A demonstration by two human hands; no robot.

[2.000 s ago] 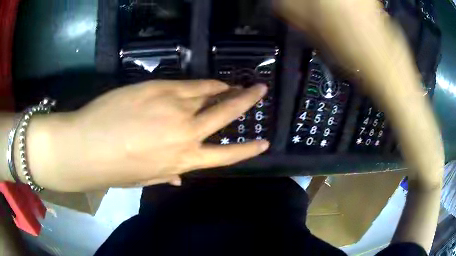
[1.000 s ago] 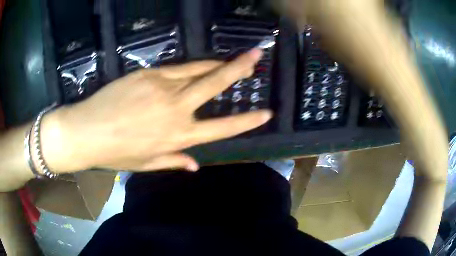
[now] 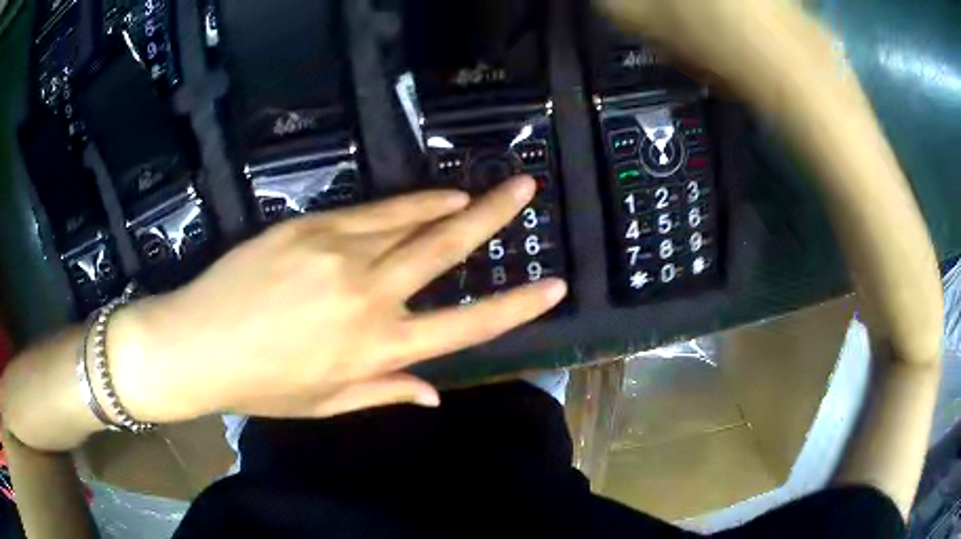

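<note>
Black keypad phones lie in the slots of a black foam tray (image 3: pixel 592 211). My left hand (image 3: pixel 316 295) lies flat with fingers spread over the keypad phone (image 3: pixel 513 247) in the middle, covering part of its digits. Glare patches and a lifted clear edge show around that phone's screen bottom. Another keypad phone (image 3: pixel 666 221) lies uncovered to its right. My right forearm reaches in from the right and up past the top edge; my right hand is cut off by the top edge.
More keypad phones (image 3: pixel 169 211) lie in slots to the left and upper left. The green bench top (image 3: pixel 896 95) shows at the right. Below its edge are an open cardboard carton (image 3: pixel 695 421) with crinkled clear film (image 3: pixel 674 353) and another carton at lower left.
The view has shifted, so more phones show at the left and the tray appears farther left and lower. My left hand stays spread over the middle phone. My right arm still reaches past the top edge.
</note>
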